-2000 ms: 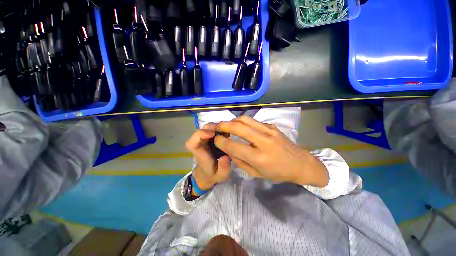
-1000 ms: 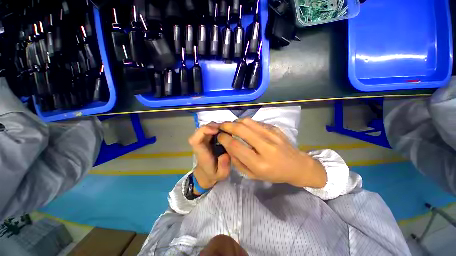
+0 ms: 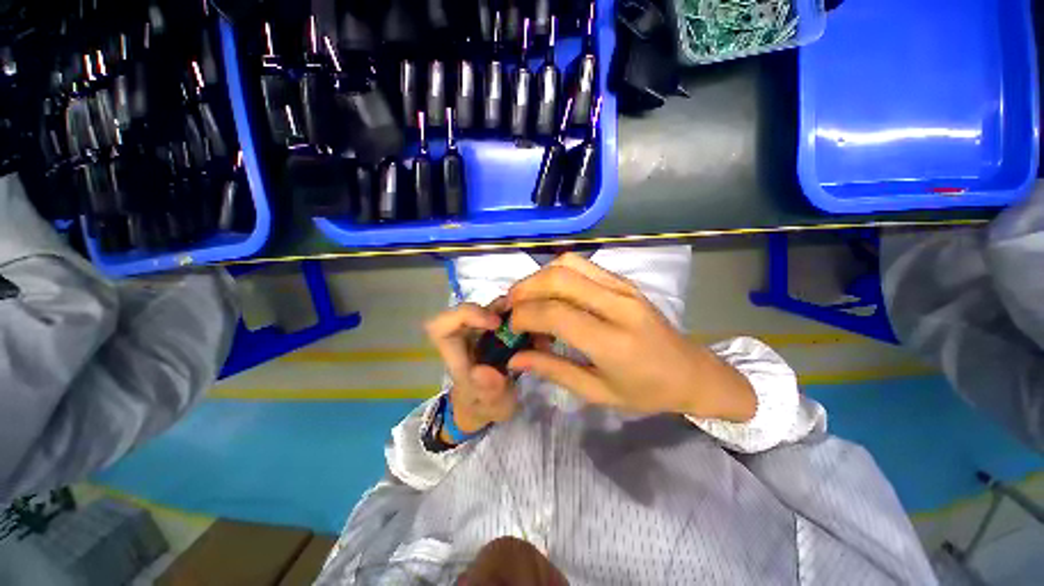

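My left hand [image 3: 472, 366] holds a black housing [image 3: 492, 350] above my lap, below the bench edge. A small green circuit board [image 3: 508, 334] shows at the housing's opening. My right hand [image 3: 607, 338] is against the housing from the right, its fingertips at the board and the housing's side. The fingers hide part of the housing, and how deep the board sits cannot be told.
A blue parts tray [image 3: 481, 229] of black units lies ahead, another crowded blue tray [image 3: 258, 218] at left. A clear box [image 3: 738, 29] of green boards and an output tray [image 3: 916, 109] stand right. Grey sleeves of people flank both sides.
The housing has turned in my hands, and the green board now shows at its opening. My right fingers have shifted and spread around it. The trays look unchanged.
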